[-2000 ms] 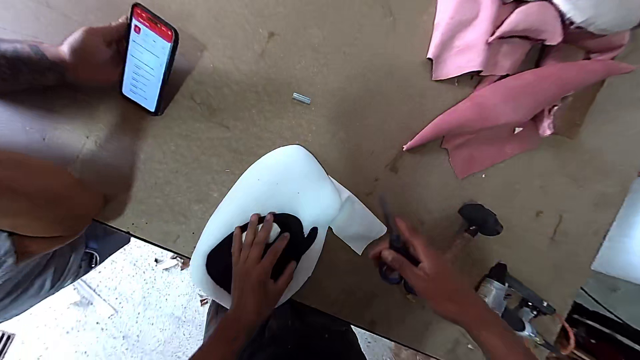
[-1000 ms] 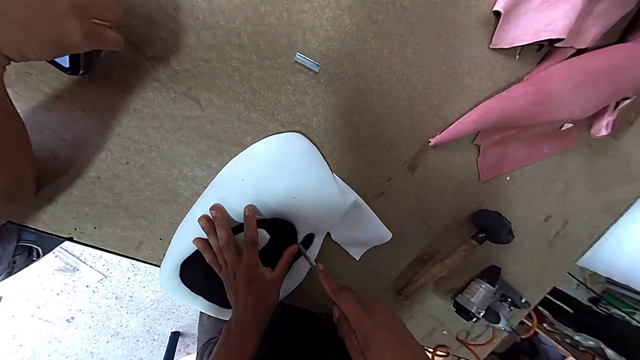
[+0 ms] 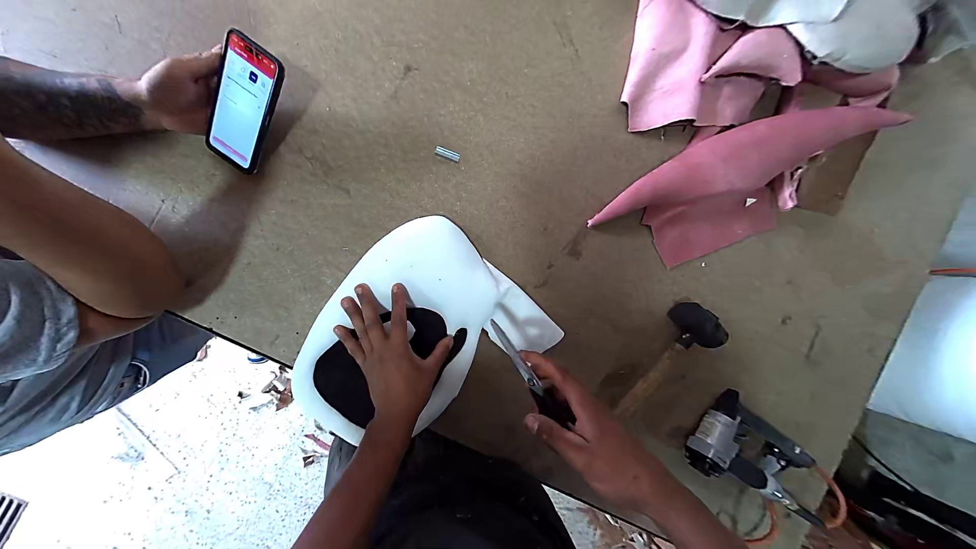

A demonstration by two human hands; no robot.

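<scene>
A white rounded panel [image 3: 419, 255] lies at the table's front edge with a black patch [image 3: 339, 385] on it. My left hand [image 3: 393, 358] rests flat on the patch with its fingers spread, pressing on it rather than gripping. A small black strip shows beside my left thumb. My right hand [image 3: 572, 419] holds scissors [image 3: 518, 362] by dark handles, and their blades point up and left near the panel's right edge. A loose white flap of material [image 3: 526, 313] sticks out from under that edge.
Pink leather pieces [image 3: 717, 168] and white material [image 3: 862, 34] lie at the upper right. A black-headed mallet [image 3: 698, 324] and a pneumatic tool [image 3: 717, 438] with an orange hose are at right. At left, another person's hand [image 3: 179, 91] holds a phone [image 3: 244, 103]. A small metallic piece [image 3: 447, 154] lies mid-table.
My right hand has moved with the scissors away from the black patch, out to the right of the panel. The other person's phone is fully in view again.
</scene>
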